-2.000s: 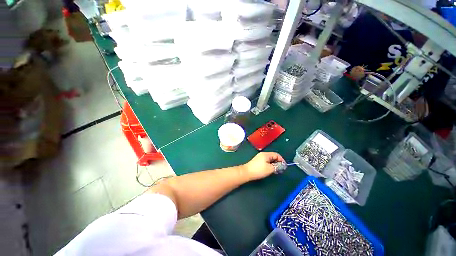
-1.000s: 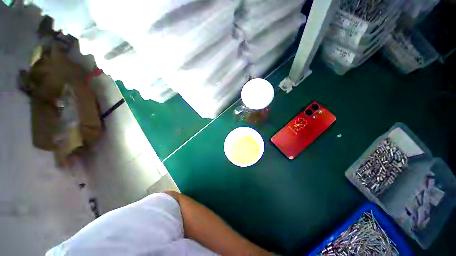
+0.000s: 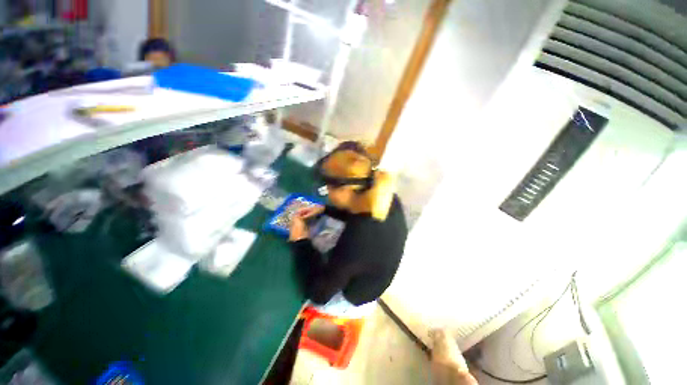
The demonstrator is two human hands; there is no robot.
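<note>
A blurred, skin-coloured hand or forearm (image 3: 450,357) enters at the bottom edge, right of centre, over the floor. It seems to be my right hand; its fingers and anything in them cannot be made out. My left hand is not in view. The blue tray (image 3: 119,374) nearest me is cut off by the bottom edge at the left. The tall white air conditioner (image 3: 452,256) stands at the right with dark louvres (image 3: 618,53) and a black control panel (image 3: 554,162).
A person in black (image 3: 361,256) works over another blue tray (image 3: 280,219) at the green bench (image 3: 226,319). An orange stool (image 3: 331,347) is beside them. White wrapped stacks (image 3: 192,197) stand under a white shelf (image 3: 294,94). Another person's head (image 3: 157,51) shows behind. Cables lie near the air conditioner.
The view has swung right, from the phone, cups and boxes to the other worker and the air conditioner. My left arm has left the picture; a blurred hand or forearm now shows at the bottom.
</note>
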